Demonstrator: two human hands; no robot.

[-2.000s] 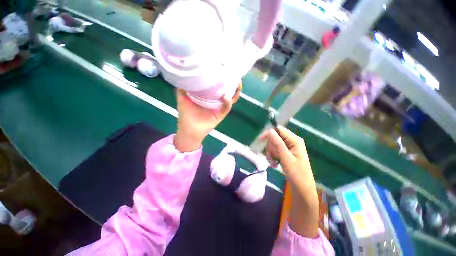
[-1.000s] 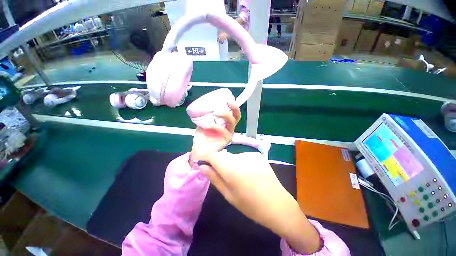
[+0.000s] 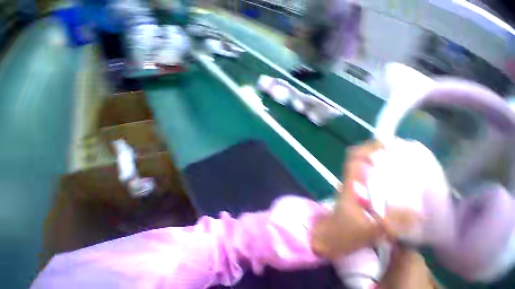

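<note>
Pink and white over-ear headphones point(image 3: 409, 175) are held up at the right, blurred, with the arched headband above and a pink cushion at the right. My left hand point(image 3: 347, 217) grips the near ear cup. My right hand point(image 3: 409, 268) is at the lower edge, partly hidden behind the left hand and cup; its fingers touch the cup's lower side. Another white and pink piece shows low beside the hands, partly covered.
A black mat point(image 3: 243, 175) lies on the green bench. A brown carton point(image 3: 113, 209) at the left holds a white headset point(image 3: 132, 169). More headphones point(image 3: 296, 100) lie on the green conveyor behind. White bagged items point(image 3: 158, 45) are at the upper left.
The view has swung left, bringing the carton in and taking the tester and orange pad out. The held headphones now appear at the right and are turned differently. My right hand has moved up to the cup.
</note>
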